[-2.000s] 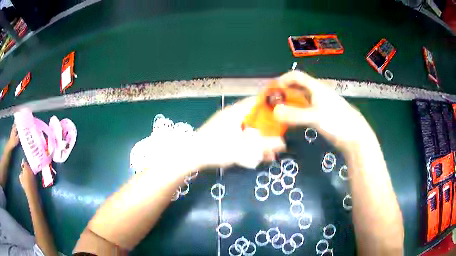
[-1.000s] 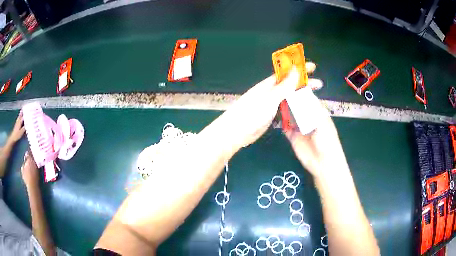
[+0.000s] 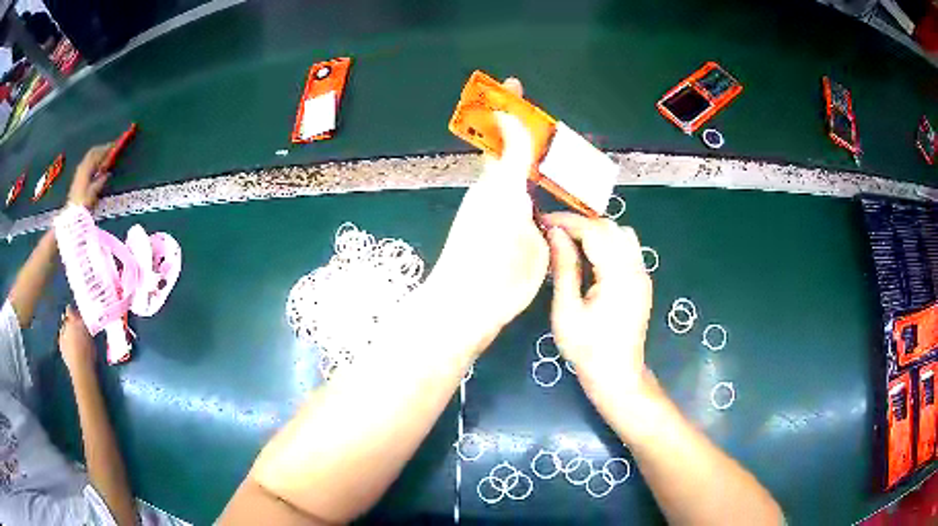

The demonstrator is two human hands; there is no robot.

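My left hand [image 3: 506, 231] holds an orange phone housing [image 3: 483, 111], tilted, above the pale metal strip. A white rectangular panel [image 3: 579, 166] covers its lower right half. My left thumb lies over the orange part. My right hand [image 3: 607, 293] is just below the phone, its fingertips pinched together near the housing's lower edge. A small dark part [image 3: 537, 214] shows at these fingertips, partly hidden and too small to name surely. Several white rings [image 3: 576, 470] lie loose below and right of my hands. A large heap of white rings [image 3: 355, 298] lies left of my left forearm.
Orange phones [image 3: 321, 100] lie along the far side of the green surface, one [image 3: 700, 97] beside a white ring. A black tray [image 3: 897, 252] with orange phones stands at right. At left are a pink fan-like object [image 3: 91, 269] and another person's hand [image 3: 91, 175] on an orange phone.
The held phone has moved left and tilted down to the right. My right hand has come to its underside, fingers pinched. The far phones have shifted left. The other person's hand has reached a phone.
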